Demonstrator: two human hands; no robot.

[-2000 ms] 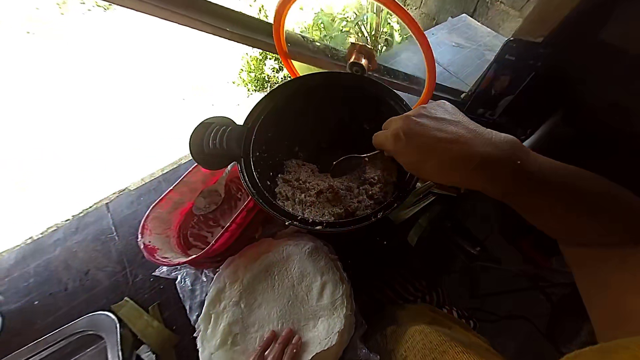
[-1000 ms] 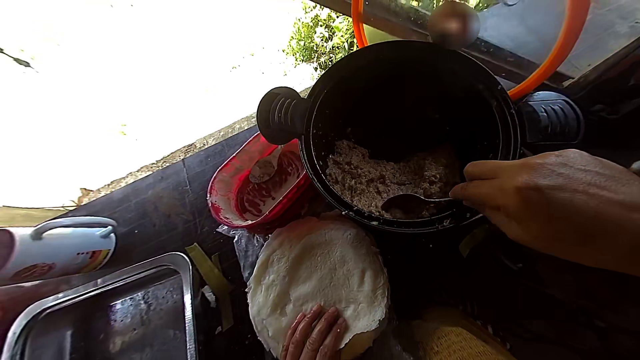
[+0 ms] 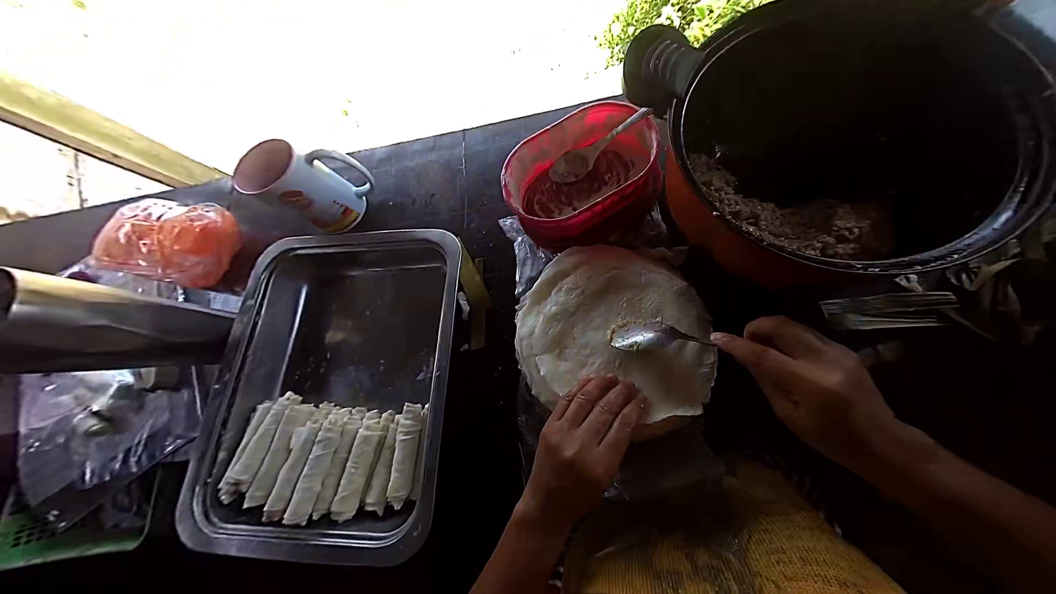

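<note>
My right hand (image 3: 804, 384) grips the handle of a metal spoon (image 3: 648, 336), whose bowl rests on a round stack of thin white wrappers (image 3: 577, 313). A little filling shows at the spoon's edge. My left hand (image 3: 594, 437) lies on the near edge of the wrappers, fingers together, holding nothing up. Behind to the right stands a deep dark pot (image 3: 689, 157) with crumbly minced filling (image 3: 784, 219) low inside. A red plastic tub (image 3: 635, 206) with a second spoon (image 3: 577, 161) leaning in it touches the pot's left side.
On the left, a metal tray (image 3: 450, 313) holds several rolled wrappers (image 3: 318, 462). Beyond it are a white mug (image 3: 309, 186) lying tilted and orange items in clear plastic (image 3: 169, 239). Plastic bags (image 3: 107, 437) and a green basket (image 3: 74, 544) stand at far left; yellow woven fabric (image 3: 767, 528) is nearest.
My right hand has moved with the spoon from the filling in the pot to the top of the wrappers. My left hand stays at the wrappers. The view has swung left, showing the whole tray.
</note>
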